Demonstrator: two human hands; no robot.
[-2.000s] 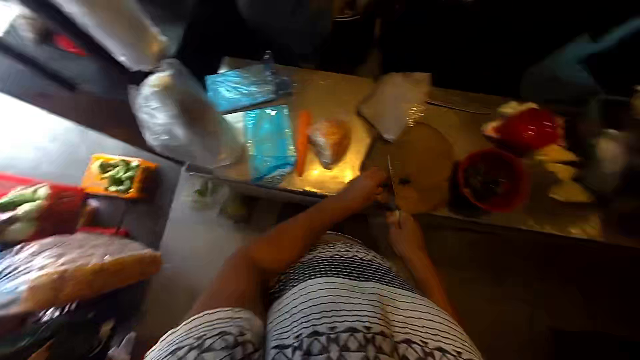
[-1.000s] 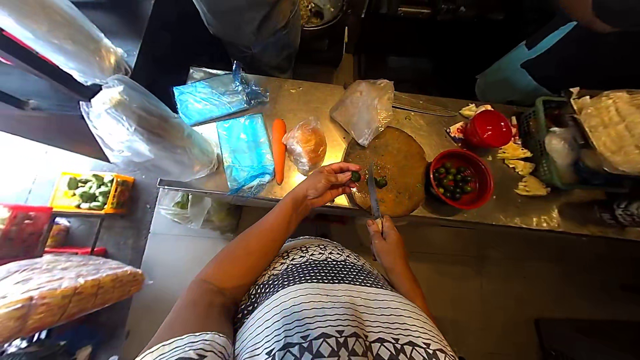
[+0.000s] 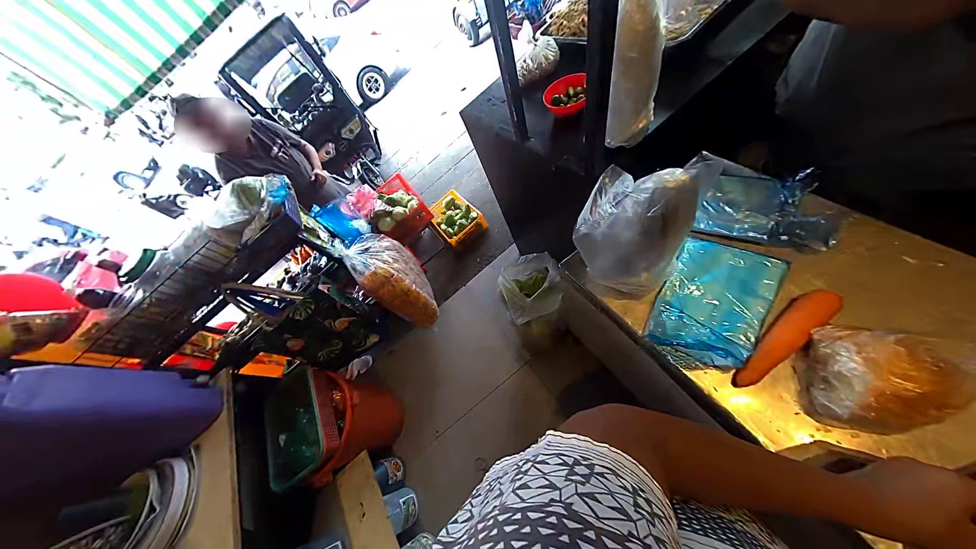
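At the lower right edge is my left hand [image 3: 919, 496], beside the front of a metal worktop [image 3: 900, 267]; its fingers are partly cut off by the frame, and whether they hold anything cannot be seen. Just behind my wrist lies a brownish flat thing [image 3: 827, 456] that I cannot make out. Nearest the hand on the worktop is a clear plastic bag with orange-brown contents [image 3: 884, 377]. A carrot [image 3: 789, 335] touches its left side. Further left lies a blue plastic packet [image 3: 720, 301], with another blue packet [image 3: 740, 206] behind it. My right hand is out of view.
A cloudy plastic bag [image 3: 637, 229] stands at the worktop's left corner. On the floor are a bag of greens [image 3: 530, 286], a yellow crate [image 3: 457, 219], a red crate [image 3: 404, 210] and an orange bucket [image 3: 374, 419]. A person [image 3: 267, 156] stands near a parked three-wheeler [image 3: 305, 91].
The view has swung far to the left. One second ago my left hand held a small green fruit over the round board and my right hand held a knife; board, knife and right hand are now out of view.
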